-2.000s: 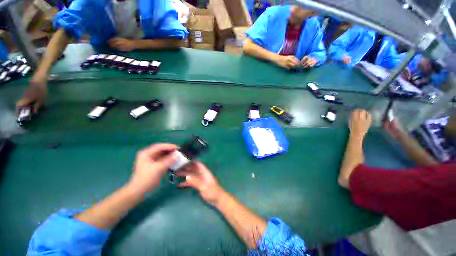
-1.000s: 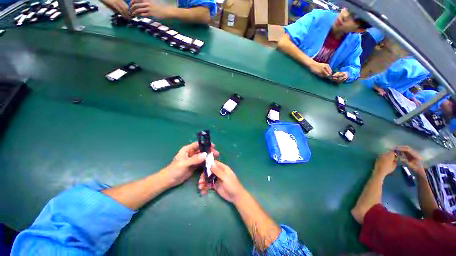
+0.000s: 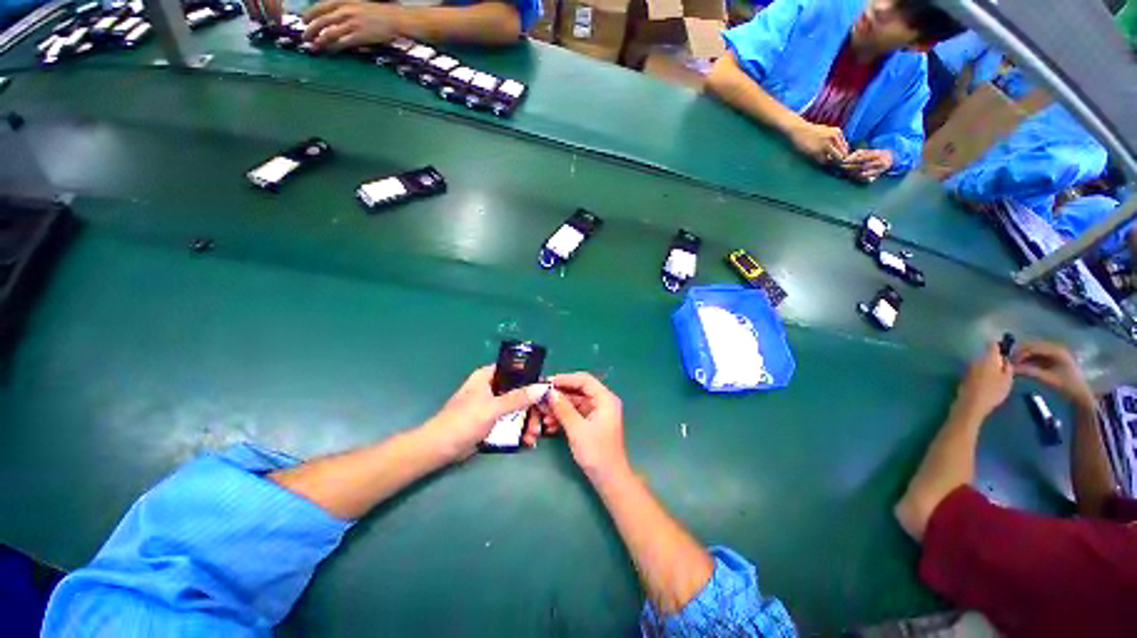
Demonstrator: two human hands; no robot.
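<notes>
A black mobile phone (image 3: pixel 519 364), back side up with a white rectangle on its lower half, is upright in view in front of me. My left hand (image 3: pixel 474 411) holds it from the left, thumb across its middle. My right hand (image 3: pixel 586 418) is at the phone's right side, its thumb and forefinger pinched together near my left thumb tip. Something tiny may be between those fingertips, but it is too small to tell. The blue parts bin (image 3: pixel 783 358) with a heap of white loops (image 3: pixel 729 347) stands to the right of my hands.
Several white-backed phones (image 3: pixel 402 187) and a yellow-framed keypad phone (image 3: pixel 756 276) lie along the green strip beyond. A black tray (image 3: pixel 28 256) is at the left edge. A small dark piece (image 3: pixel 202 246) lies left. A person in dark red (image 3: pixel 1035 555) works at right; others sit opposite.
The phone is now turned with its white back facing up, and my right hand has moved from its lower end to its right side. The view has shifted slightly.
</notes>
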